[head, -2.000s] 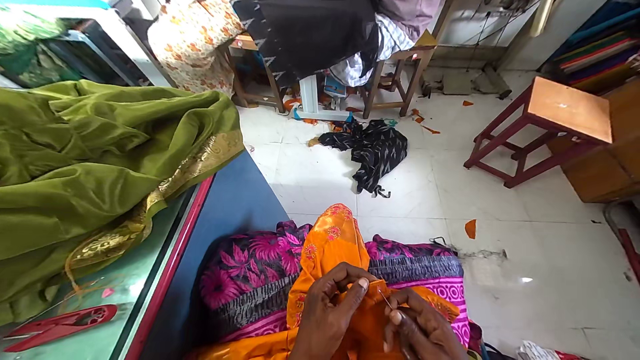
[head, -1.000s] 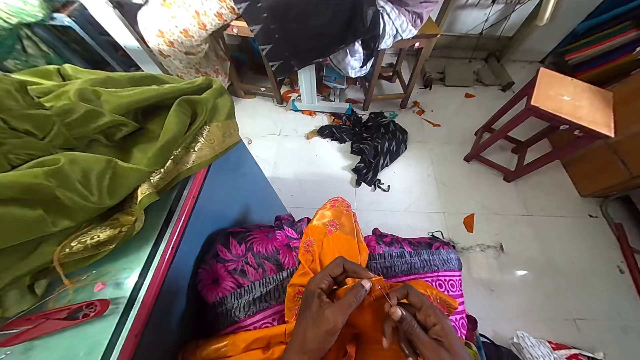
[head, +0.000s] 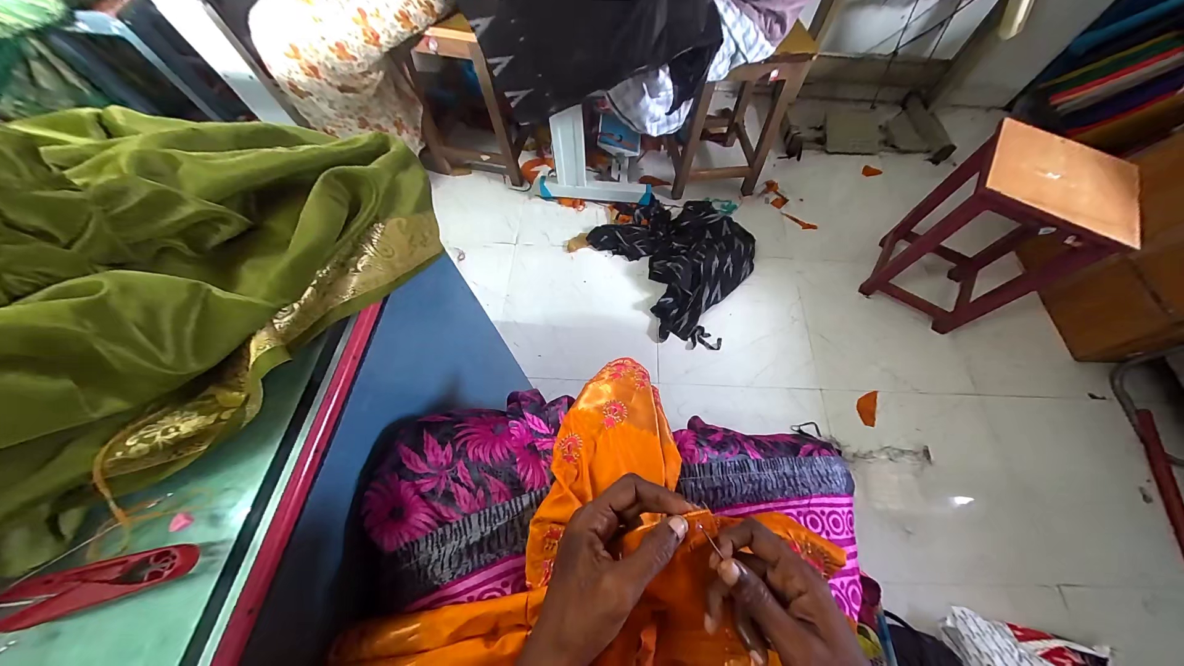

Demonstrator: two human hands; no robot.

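Note:
Orange embroidered fabric [head: 615, 444] lies over my lap, on top of a purple and black patterned cloth [head: 462, 481]. My left hand [head: 615, 564] pinches a folded edge of the orange fabric between thumb and index finger. Just right of it, my right hand [head: 772, 587] holds a thin needle [head: 711, 543] between thumb and fingertips, its tip at the fabric's edge. Any thread is too fine to make out. Olive-green fabric with a gold border [head: 213, 250] is heaped on the table at left, above a red-handled tool [head: 102, 583], perhaps thread snips.
A blue table side [head: 416, 342] stands close on my left. Black patterned cloth [head: 703, 264] and orange scraps [head: 867, 408] lie on the tiled floor. A maroon-legged stool [head: 1064, 180] is at right. Across from me are wooden stools [head: 782, 69] and a person in floral clothing [head: 342, 55].

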